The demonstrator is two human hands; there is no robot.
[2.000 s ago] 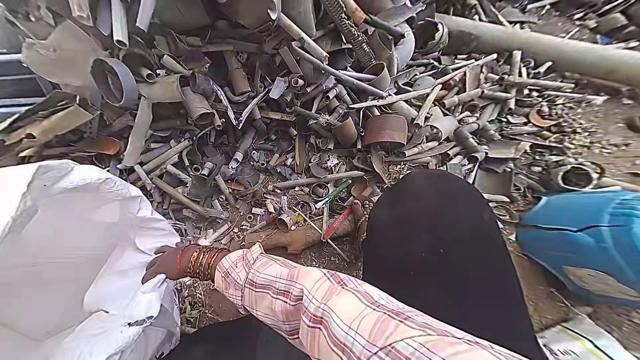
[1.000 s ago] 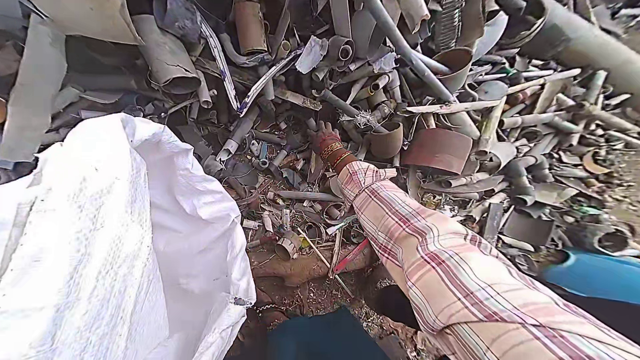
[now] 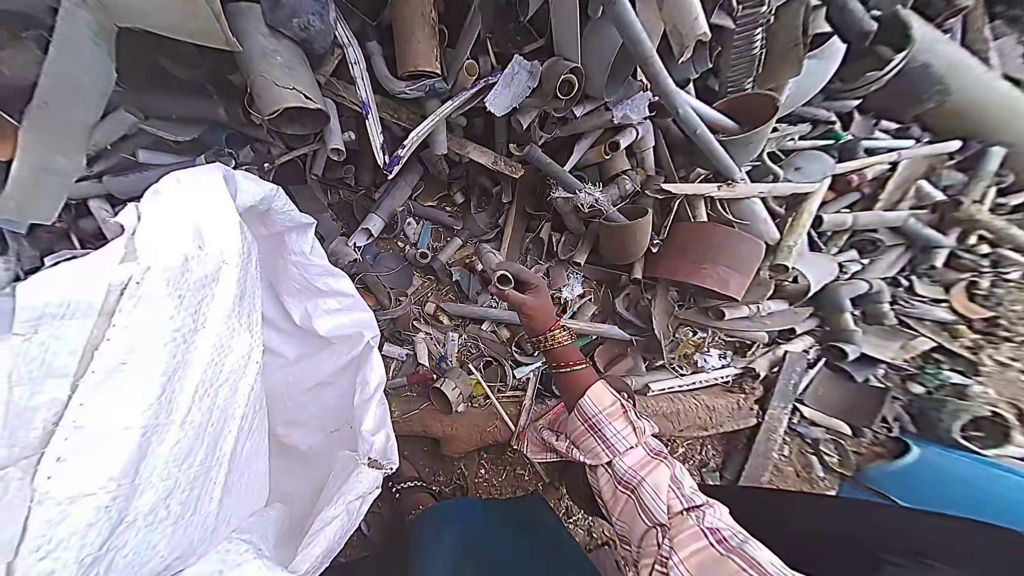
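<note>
My right hand point(image 3: 526, 298), with bangles at its wrist and a plaid sleeve, holds a short piece of grey pipe point(image 3: 502, 278) by its side, one open end facing me. Beneath and around the hand lies a heap of scrap pipe pieces; a longer grey pipe strip point(image 3: 536, 320) lies just below the fingers. A white woven plastic sack point(image 3: 172, 360) stands to the left of the hand, its side folded and its rim raised. My left hand is out of view.
A brown curved pipe piece point(image 3: 706, 258) and a long grey pipe point(image 3: 668, 92) lie in the heap. A log point(image 3: 696, 410) crosses the ground before me. A large pipe point(image 3: 952, 88) is at upper right, a blue plastic container point(image 3: 944, 488) at lower right.
My right hand was at the sack's edge, then reached empty-looking into the heap; now it has drawn back a little with a short pipe piece in it. The view has shifted.
</note>
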